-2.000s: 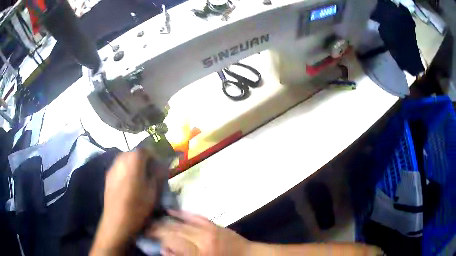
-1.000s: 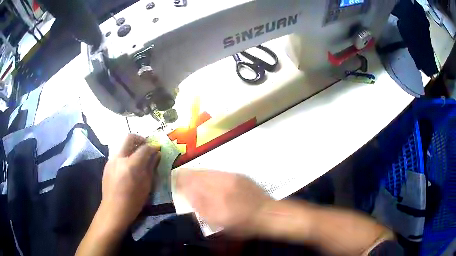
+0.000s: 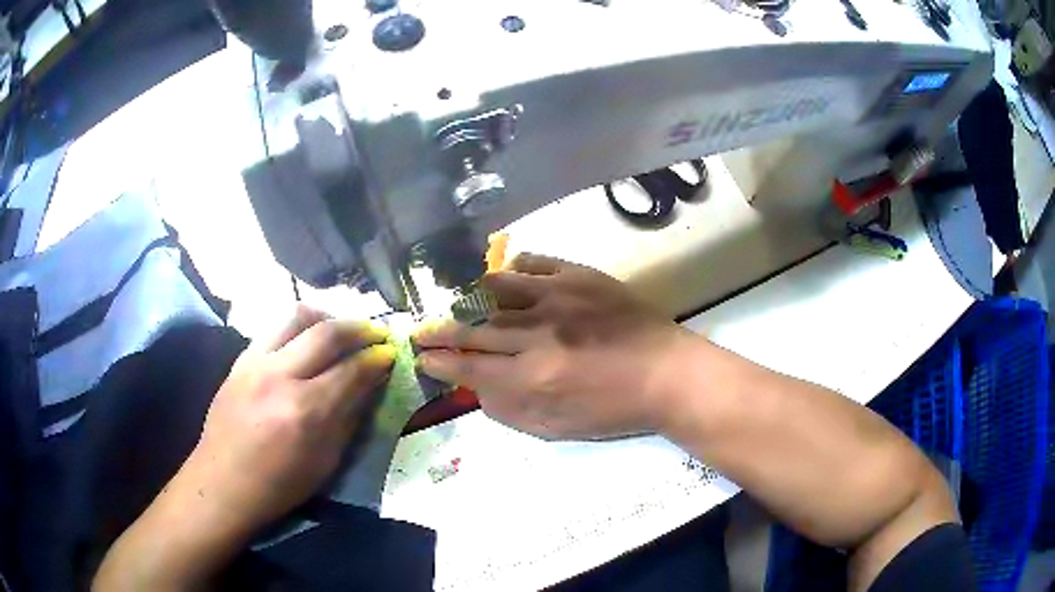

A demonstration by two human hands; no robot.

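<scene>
A garment panel (image 3: 390, 445), grey side up with a dark edge, lies under the needle area of the white lockstitch machine (image 3: 602, 110). My left hand (image 3: 283, 416) pinches the panel just left of and in front of the presser foot (image 3: 419, 303). My right hand (image 3: 567, 347) lies right of the foot, its fingertips at the cloth's dark edge; whether they grip it or only press it down cannot be told. The fingertips of both hands almost meet, lit yellow by the lamp. Part of the panel is hidden under my left hand.
Dark and grey panels (image 3: 110, 312) are spread at the left. Black-handled scissors (image 3: 657, 194) lie under the machine arm. Red tape (image 3: 445, 407) is partly covered by my right hand. A blue plastic basket (image 3: 1006, 393) stands at the right beside the white table (image 3: 544, 509).
My right hand has moved up and left from the table front to the presser foot. My left hand stays near the needle on the cloth. The view has shifted closer to the machine head.
</scene>
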